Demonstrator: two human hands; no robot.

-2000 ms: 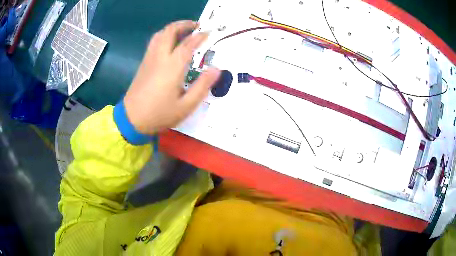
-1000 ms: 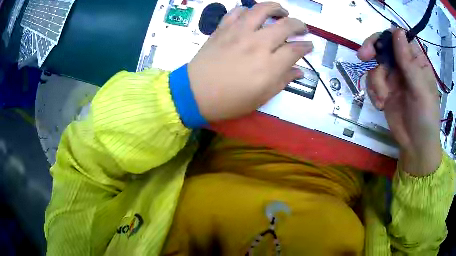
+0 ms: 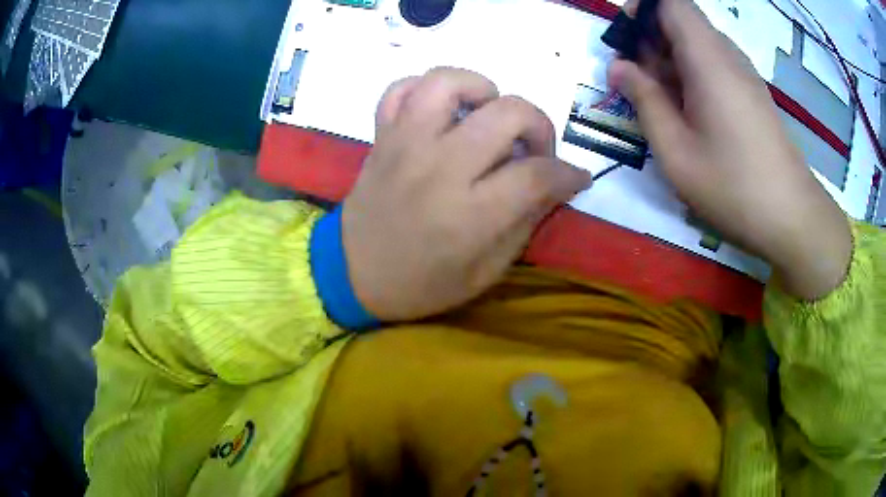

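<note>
The white chassis back plate (image 3: 330,92) lies in front of me. My left hand (image 3: 457,194), with a blue band at the wrist, is over its near edge with the fingers curled. A short thin black wire (image 3: 608,172) shows between its fingertips and a socket; I cannot tell if the fingers grip it. My right hand (image 3: 733,146) holds a black sleeved cable (image 3: 631,31) between thumb and fingers. Coloured wires (image 3: 614,103) show below it at the connector socket (image 3: 607,136). The fingers hide part of the cable.
A red-orange border (image 3: 311,160) runs under the plate's near edge. A flat red wire harness (image 3: 811,121) lies on the plate at the right. A black oval speaker (image 3: 425,8) is at the top. Pale gridded sheets (image 3: 73,34) lie on the green bench (image 3: 185,78) at the left.
My right hand has come in from outside the view with the black cable and moved up and left. My left hand has moved down toward the plate's near edge. The view has shifted over the plate.
</note>
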